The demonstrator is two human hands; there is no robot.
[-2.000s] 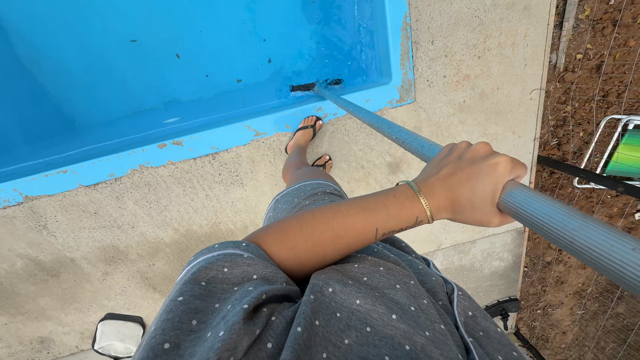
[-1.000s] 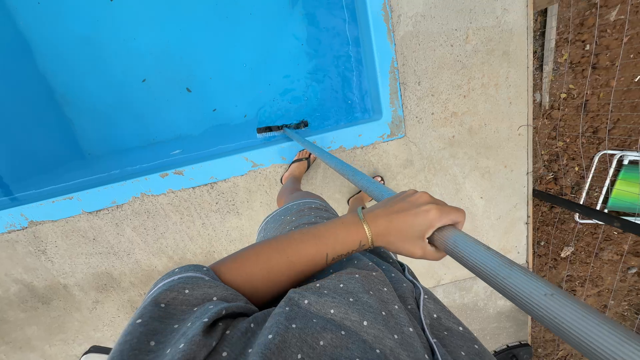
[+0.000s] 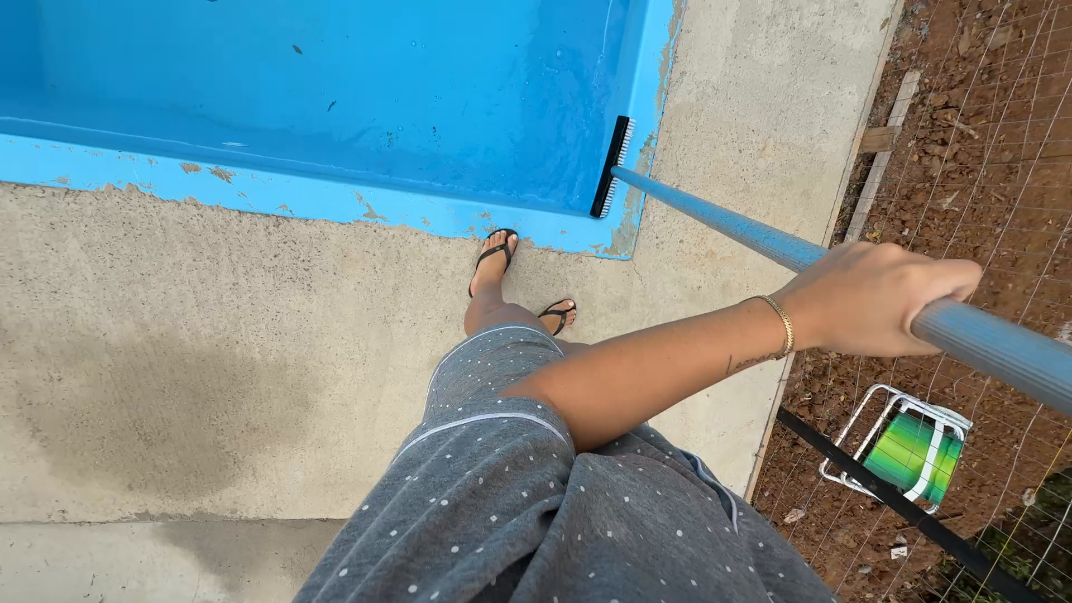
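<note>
My left hand (image 3: 883, 297) reaches across from the left and is closed around a blue-grey ribbed pole (image 3: 720, 219), back of the hand upward. A gold-coloured bracelet (image 3: 783, 327) circles the wrist. The pole runs down to a black pool brush head (image 3: 611, 167), its white bristles facing the light blue rim (image 3: 630, 188) at the pool's near right corner. The pole's upper part leaves the view at the right edge. My right hand is not in view.
My feet in black flip-flops (image 3: 496, 251) stand by the peeling pool rim, on rough concrete (image 3: 209, 352). At right are wire fencing, a black strap (image 3: 896, 494), reddish soil and a green folding chair (image 3: 913, 452) with a white frame. Dark specks show in the pool.
The brush head has moved right from the near pool side to the corner and turned to lie along the right side. My left hand keeps hold of the pole.
</note>
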